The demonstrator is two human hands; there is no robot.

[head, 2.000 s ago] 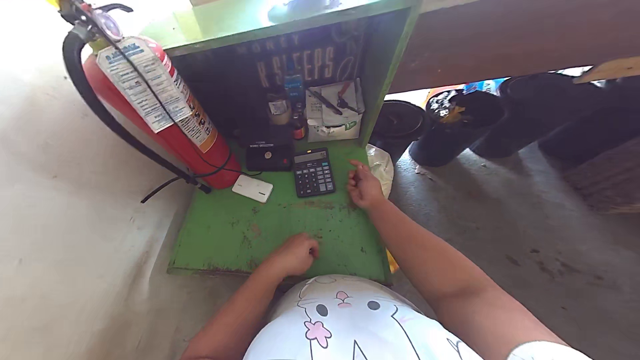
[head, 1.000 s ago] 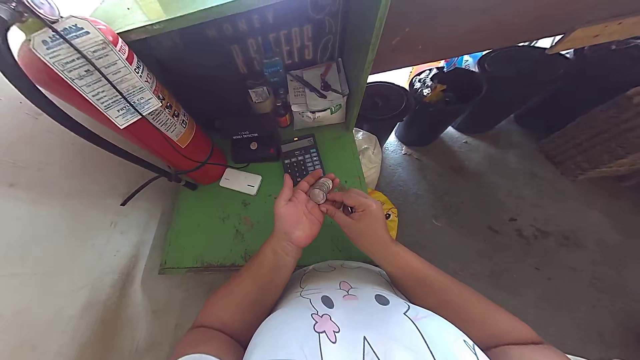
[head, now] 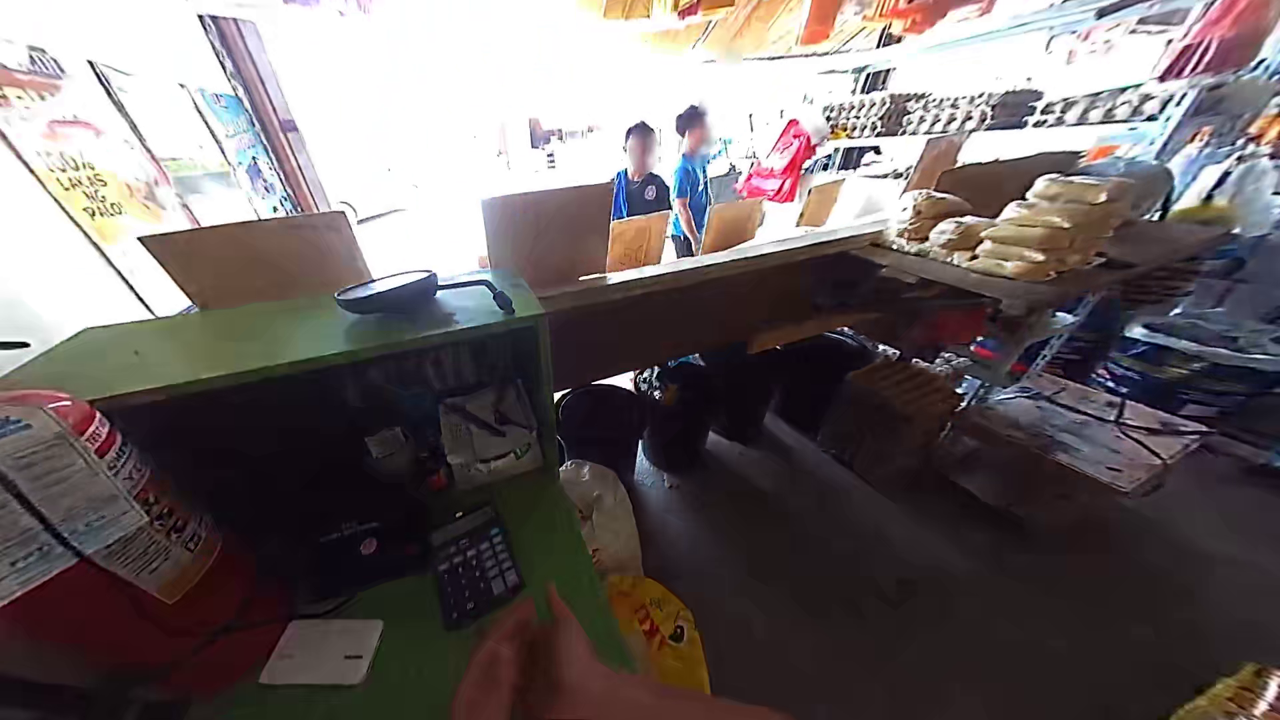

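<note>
At the bottom of the head view, my left hand [head: 495, 655] and my right hand [head: 578, 650] are close together, blurred and dark; whether they hold anything cannot be seen. They are just below a black calculator [head: 476, 568] on the green wooden desk [head: 535, 530]. A white rectangular device [head: 322, 651] lies left of the hands. Behind the calculator are a dark box [head: 365, 545], a small jar [head: 390, 452] and a white packet [head: 490, 432] with dark tools on it.
A red fire extinguisher [head: 190, 570] stands at the left. A round dark pan or dish [head: 388, 292] sits on the desk's upper shelf. Black bins [head: 602, 425], a white sack [head: 605, 515] and a yellow bag [head: 660, 630] are to the right. Two people [head: 640, 195] stand beyond the counter.
The view has tilted up strongly. One second ago several coins were in my left palm with my right fingers at them; two seconds ago my hands were apart. The coins cannot be made out now.
</note>
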